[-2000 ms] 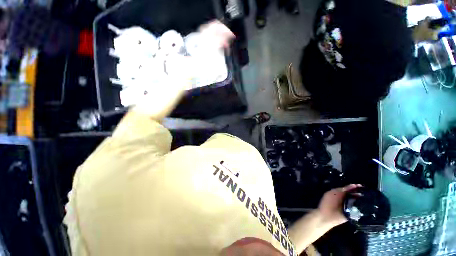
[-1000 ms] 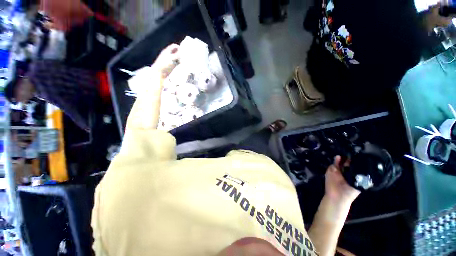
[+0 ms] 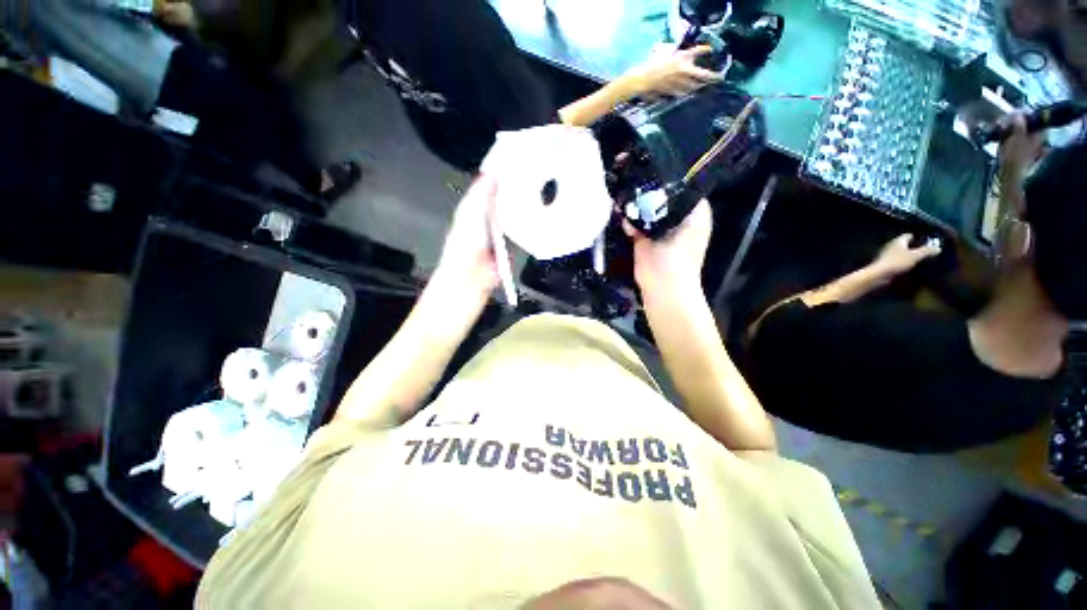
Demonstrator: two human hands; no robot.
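My left hand (image 3: 479,226) holds a white housing shell (image 3: 551,197) by its left side, with its round central hole facing the camera and two thin white prongs pointing down. My right hand (image 3: 674,238) holds a glossy black round unit (image 3: 685,149) from below, just right of the shell. Thin coloured wires run over the black unit, and a small white part (image 3: 647,209) shows at its lower left. The shell and the unit are side by side; whether they touch is hard to tell.
A black crate (image 3: 143,346) with several white shells (image 3: 244,417) is at lower left. A green-topped workbench (image 3: 787,48) with a clear tray (image 3: 876,113) is at the top. A coworker in black (image 3: 906,369) is at right; another person's hand (image 3: 679,72) is above the unit.
My left hand has come out of the shell crate with a white shell and is beside the black unit in my right hand. The view has turned, so the crate is now lower left.
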